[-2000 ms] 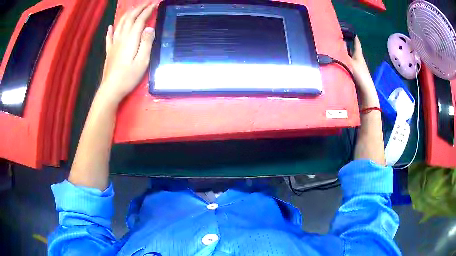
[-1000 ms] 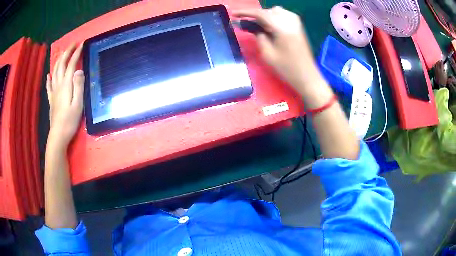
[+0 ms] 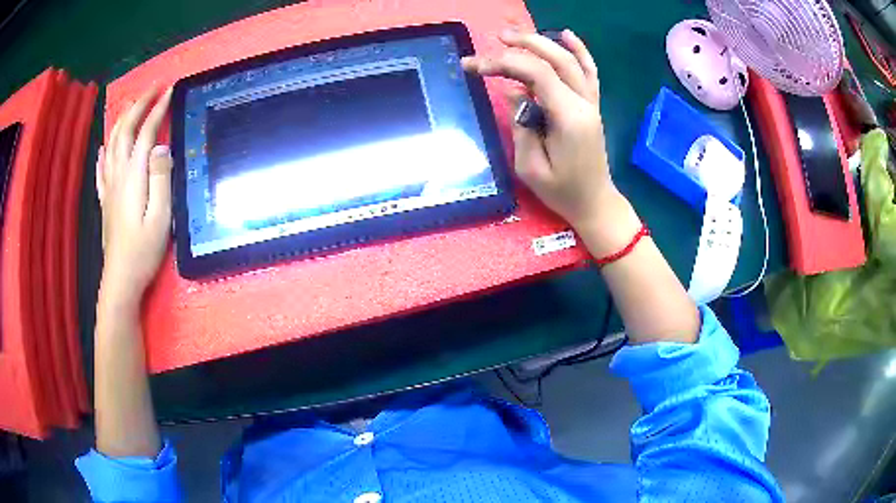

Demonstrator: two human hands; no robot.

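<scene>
A lit tablet (image 3: 314, 108) with a dark panel in its window lies on a red foam tray (image 3: 324, 319). My left hand (image 3: 136, 196) rests flat at the tray's left side, its fingers beside the tablet's left edge, holding nothing. My right hand (image 3: 565, 128) is over the tray's right side. It holds a small black USB plug (image 3: 529, 113) with a metal tip, apart from the tablet's edge. Its index fingertip is at the tablet's upper right frame. A small white barcode label (image 3: 554, 243) is near the tray's front right edge.
Stacked red foam trays (image 3: 49, 255) stand at the left. At the right are a blue box (image 3: 671, 147) with a label roll (image 3: 715, 167), a pink fan (image 3: 776, 39) with a white cord, and another red tray (image 3: 820, 231) with a dark tablet. A yellow-green sleeve (image 3: 835, 305) shows at far right.
The plug has come out of the tablet's right edge into my right hand, and its fingers have moved to the screen's upper right. The view has shifted, so tray and tablet appear further left and tilted.
</scene>
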